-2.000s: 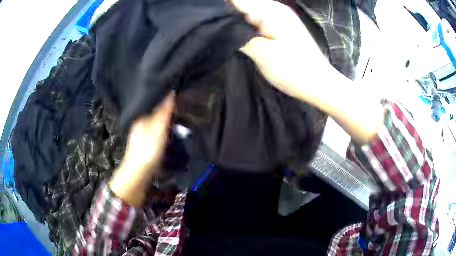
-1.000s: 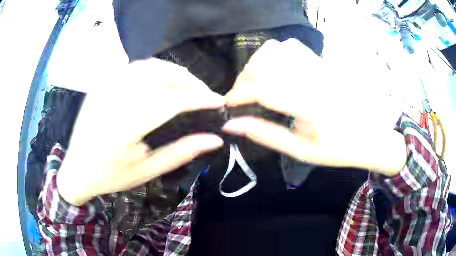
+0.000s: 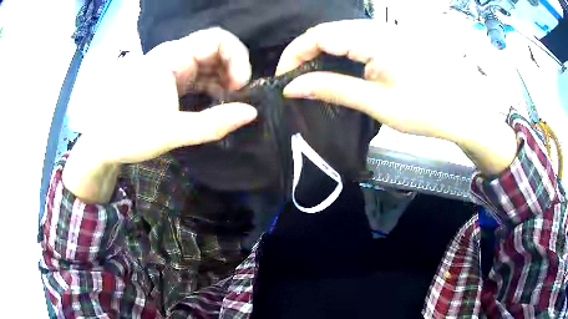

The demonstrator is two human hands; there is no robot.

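Observation:
A dark plaid garment [image 3: 230, 156] with black lining [image 3: 261, 25] lies in front of me and hangs over the table edge. A narrow seam [image 3: 271, 81] runs across between my hands. My left hand [image 3: 187, 99] has thumb and fingertips around the cloth left of the seam's middle, with a gap between them. My right hand [image 3: 373, 81] pinches the seam between thumb and fingers. A thin white loop [image 3: 316, 180] hangs below the seam against black cloth.
A ruler scale [image 3: 423, 176] runs along the table's front edge at right. Part of an orange-yellow scissor handle [image 3: 551, 137] shows at the far right. Metal machine parts [image 3: 492, 28] stand at upper right. More plaid cloth [image 3: 180, 249] hangs at lower left.
Both hands have moved up and come slightly apart, and the left thumb and fingers have parted. The seam has risen, and the white loop has swung right. The ruler scale shows again.

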